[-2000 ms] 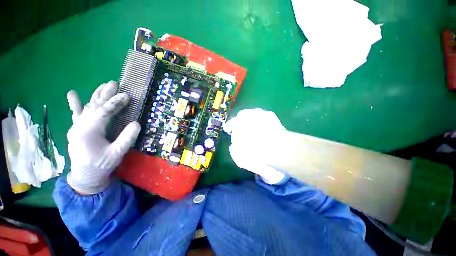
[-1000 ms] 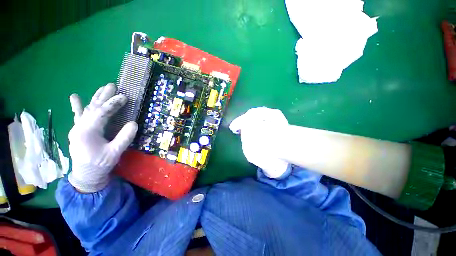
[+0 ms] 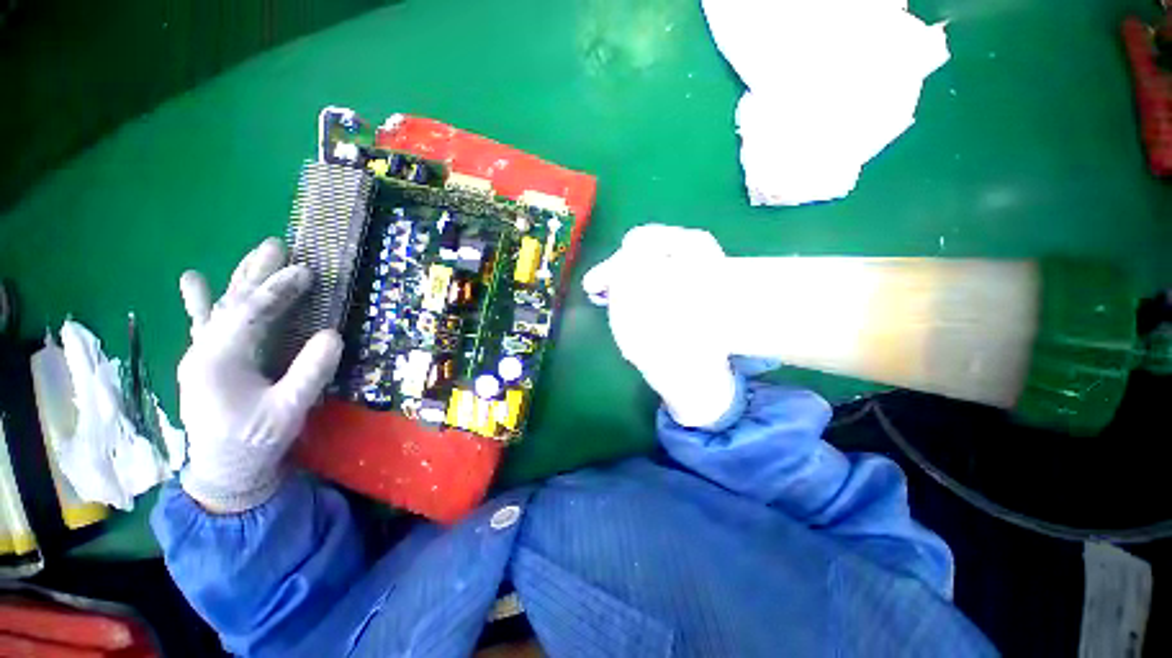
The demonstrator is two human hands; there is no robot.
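Note:
The green circuit board (image 3: 431,296) lies on the red support pad (image 3: 399,469), tilted a little. Its ribbed grey heatsink (image 3: 329,231) runs along the left edge. My left hand (image 3: 244,386), in a thin white glove, rests on the heatsink, thumb and fingers over its lower part. My right hand (image 3: 671,315), gloved and glaring white, is wrapped round the front of the translucent glue barrel (image 3: 887,321), just right of the board and not touching it. The green cap (image 3: 1080,345) is at the barrel's rear end. The nozzle cannot be made out.
A crumpled white sheet (image 3: 829,97) lies on the green bench (image 3: 643,116) at the top. White glue-stained material (image 3: 109,411) and yellow-ended barrels (image 3: 19,476) are at the left. Red pads (image 3: 71,632) are at the lower left. A hose (image 3: 990,508) hangs at the lower right.
My right hand has drawn back from the board's right edge and up, and the barrel has swung up to nearly level. The board, pad and left hand sit slightly lower in view.

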